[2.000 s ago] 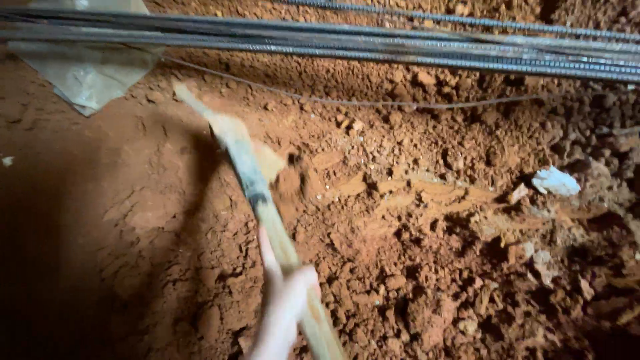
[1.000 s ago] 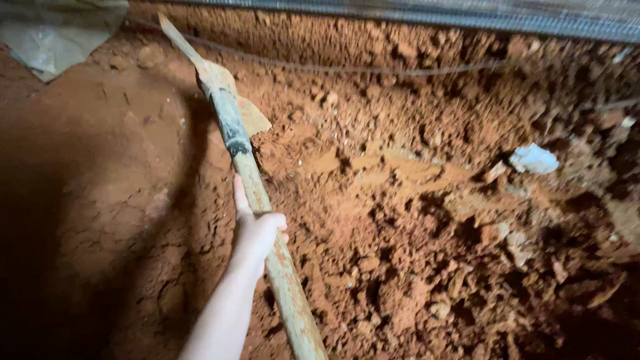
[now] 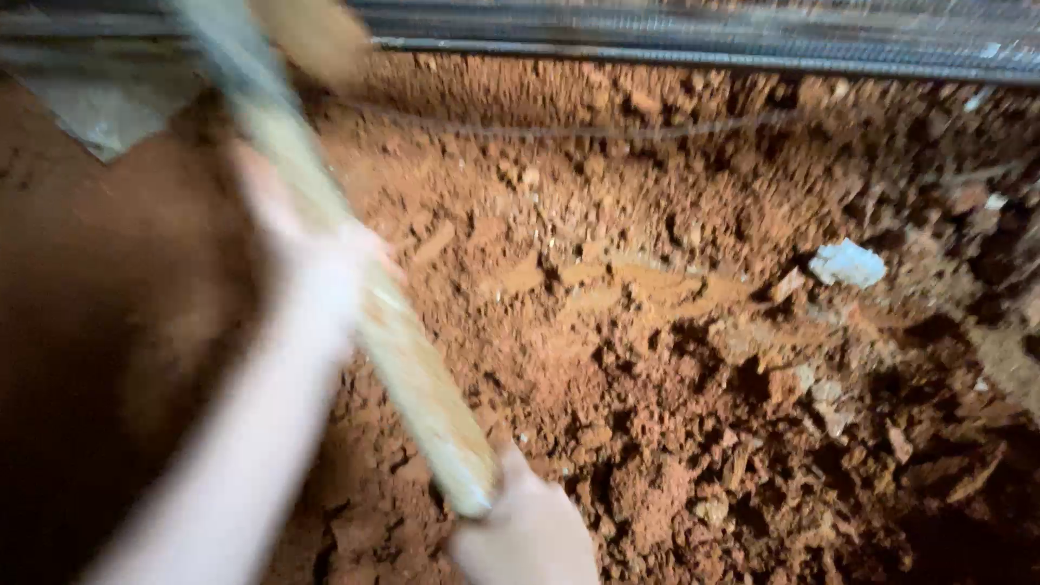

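A digging tool with a thick wooden handle (image 3: 422,390) slants across the view from upper left to bottom centre. My left hand (image 3: 317,252) is closed around the middle of the handle, blurred by motion. Near the handle's butt end my right hand (image 3: 524,516) grips it from the right side. The tool's metal head (image 3: 313,41) is blurred at the top left edge and partly out of view, so its exact kind cannot be told. Beneath it lies loose reddish soil (image 3: 504,325).
A bundle of ribbed steel rebar (image 3: 650,53) runs across the top. A thin wire (image 3: 569,132) lies just below it. A pale sheet (image 3: 110,110) is at upper left, a whitish lump (image 3: 847,264) at right. Clods cover the lower right.
The tool has come up closer to the camera, its head now at the top edge. My left hand has risen with it, and my right hand has come into view at the butt end.
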